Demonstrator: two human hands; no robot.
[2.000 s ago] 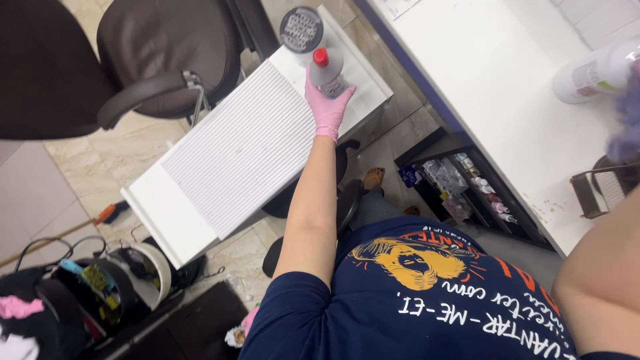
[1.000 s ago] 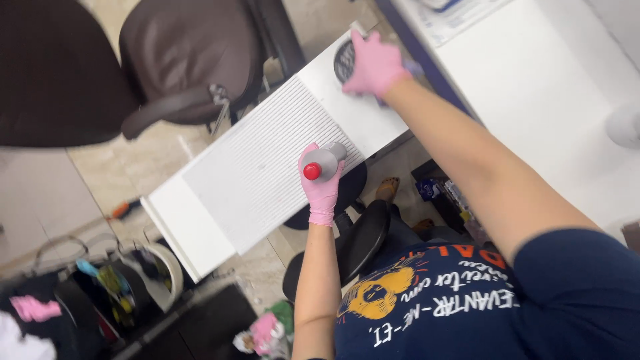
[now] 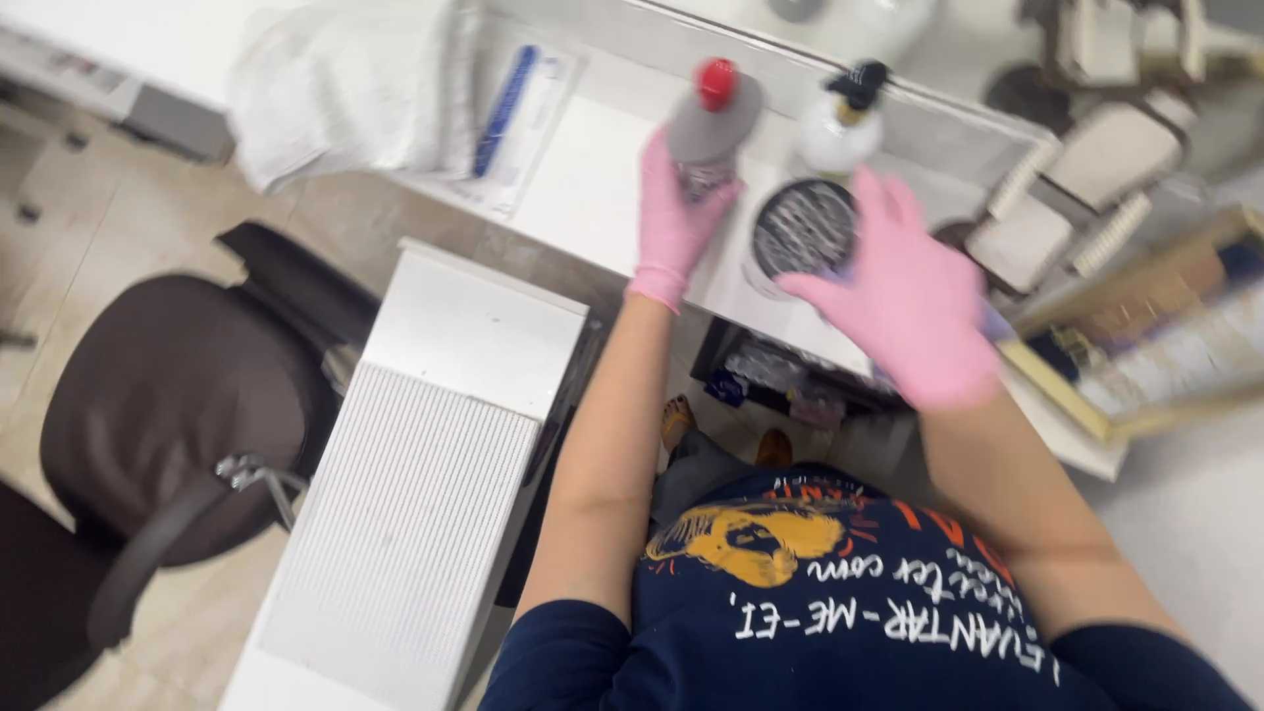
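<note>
My left hand [image 3: 676,222], in a pink glove, grips a grey bottle [image 3: 718,118] with a red cap above the white counter [image 3: 592,168]. To its right, my right hand [image 3: 913,286], also in a pink glove and blurred, is on a round container with a dark, patterned lid [image 3: 805,227]; its thumb lies at the lid's near edge. Something purple shows partly beneath my right palm. Just beyond the container stands a white pump bottle [image 3: 839,128] with a black top.
A white towel [image 3: 355,89] hangs over the counter's edge, beside a blue and white packet [image 3: 509,118]. A framed item [image 3: 1165,336] and a brown and cream rack [image 3: 1076,188] are at right. The narrow white table [image 3: 395,513] and brown chair [image 3: 188,415] stand at left.
The bottle and the lidded container have gone from the narrow table to the counter, with my hands on them. One second ago my right hand was over the container. The view has turned considerably.
</note>
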